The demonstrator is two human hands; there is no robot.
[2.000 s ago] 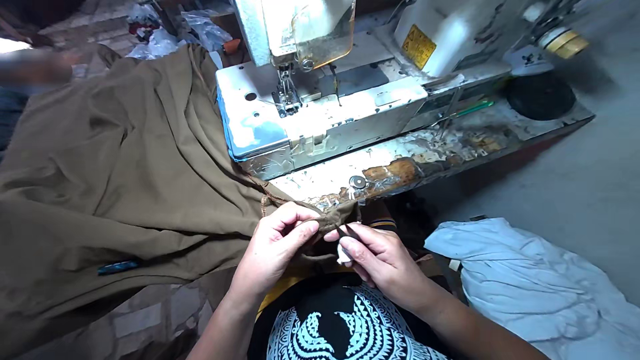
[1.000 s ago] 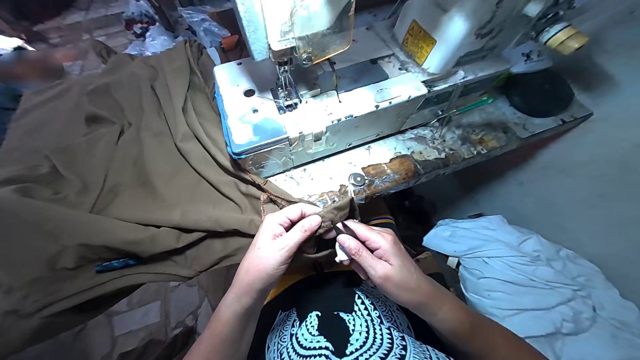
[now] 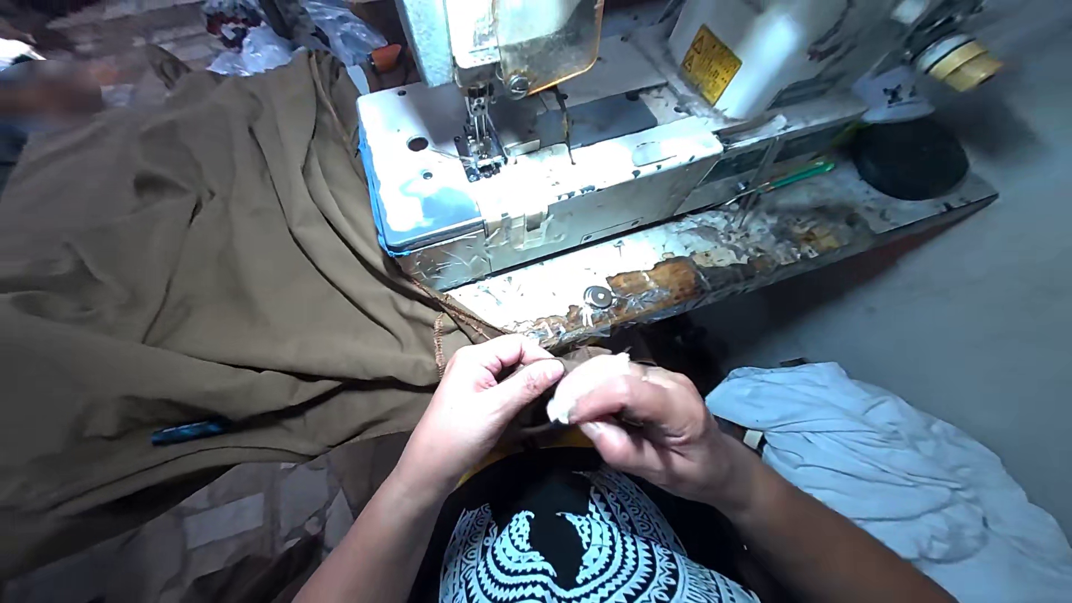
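Note:
My left hand (image 3: 494, 394) pinches the edge of a brown cloth garment (image 3: 251, 234) between thumb and fingers, just below the table's front edge. Beside it on the right, my right hand (image 3: 653, 419) is curled, with a small white wrap or scrap (image 3: 586, 387) at its fingers; whether it is worn or held I cannot tell. The fingertips of both hands are close together, and what lies between them is partly hidden. The garment spreads far to the left, with a seam in orange-brown thread near my left hand.
An industrial sewing machine (image 3: 536, 193) stands ahead on a worn table edge (image 3: 653, 289). A green-handled tool (image 3: 796, 176) and a black round pad (image 3: 911, 159) lie at its right. Pale blue cloth (image 3: 879, 469) is heaped at lower right. A blue object (image 3: 191, 431) rests on the garment. Another person's blurred arm (image 3: 50, 88) shows far left.
My right hand has turned and lifted a little from the cloth edge, and the white piece shows more. My left hand keeps its pinch in about the same place.

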